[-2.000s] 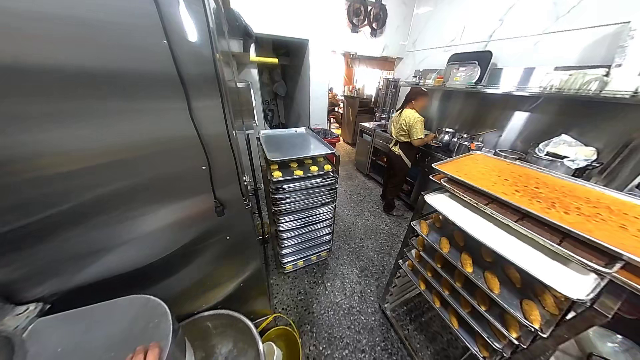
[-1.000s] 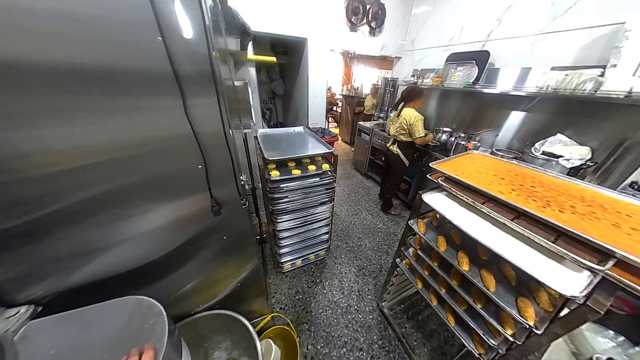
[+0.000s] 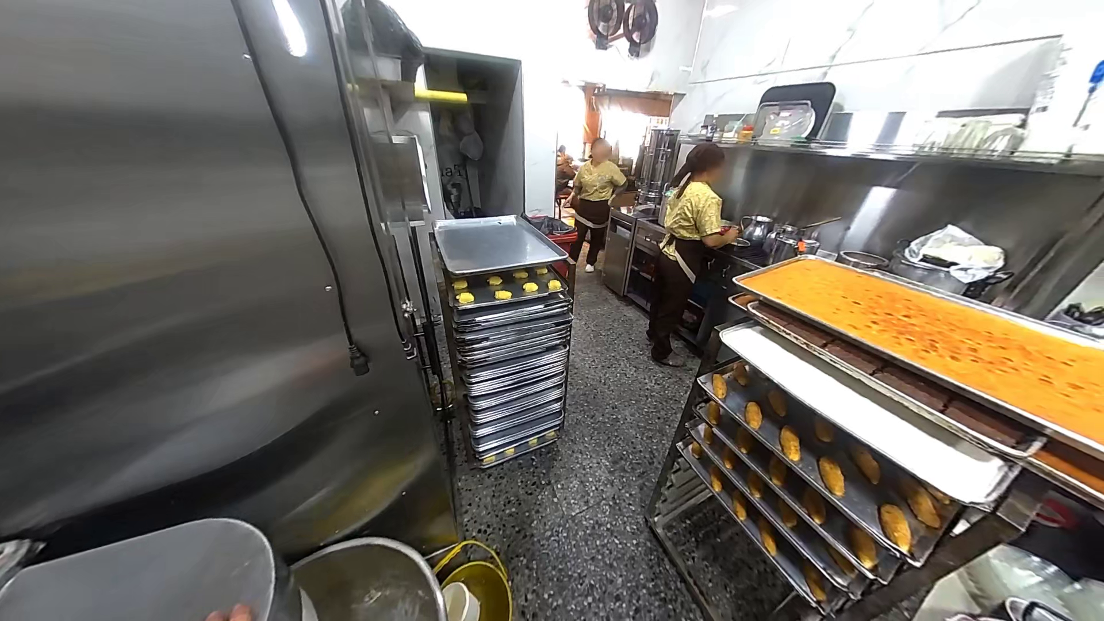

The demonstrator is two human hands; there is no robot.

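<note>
At the bottom left edge of the head view, only the fingertips of one hand show, seemingly my left hand (image 3: 229,613). They are at the front of a grey plastic container or lid (image 3: 142,569); whether they grip it cannot be told. My right hand is out of view. Just right of the grey piece stand a large metal bowl (image 3: 371,582) and a yellow bucket (image 3: 496,586) with a white container (image 3: 461,601) inside.
A stack of sheet trays (image 3: 517,371) holds yellow dough pieces near a steel cabinet (image 3: 172,259). On the right, a rack (image 3: 681,483) carries trays of oval pastries under an orange-topped sheet (image 3: 931,336). One person (image 3: 690,224) works at the stove; another (image 3: 597,185) stands behind.
The person at the back, out of sight two seconds ago and partly hidden one second ago, now stands in fuller view. The fingertips show less than before, lower at the frame's edge.
</note>
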